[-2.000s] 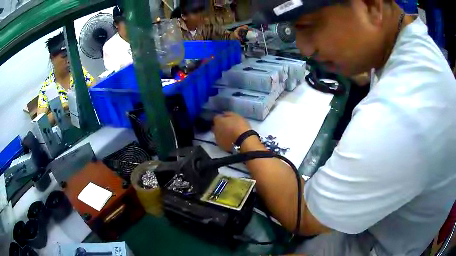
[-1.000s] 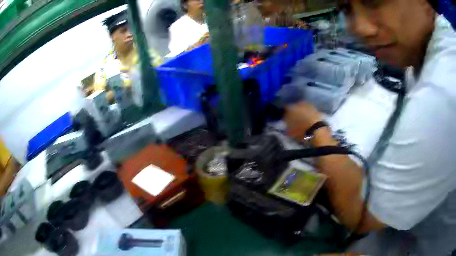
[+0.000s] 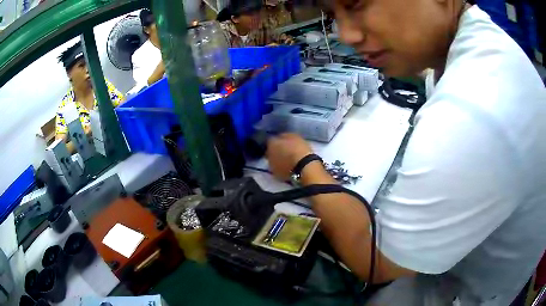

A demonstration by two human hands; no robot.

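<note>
Neither of my hands is in view. Nearest me, a pale blue retail box (image 3: pixel 123 300) is mostly cut off by the bottom edge. The black soldering station (image 3: pixel 257 257) stands on the green mat (image 3: pixel 197 284), with a yellow sponge tray (image 3: pixel 287 233) on it. A yellowish tub (image 3: pixel 190 239) of small silver parts stands to its left. Further left is a red-brown wooden box (image 3: pixel 143 263) with white paper (image 3: pixel 123 239) on top. Several black rounded cups (image 3: pixel 75 244) stand at the lower left.
A person in a white shirt (image 3: pixel 461 173) fills the right side, their forearm (image 3: pixel 335 209) behind the station's thick cable. A green post (image 3: pixel 191 101) rises mid-left before a blue bin (image 3: pixel 251 101). Retail boxes (image 3: pixel 305 119) and small dark parts (image 3: pixel 341 173) lie on white paper.
The view swung left with blur, then back right. The retail box at the bottom now shows less than before. The neighbour's head has lifted slightly.
</note>
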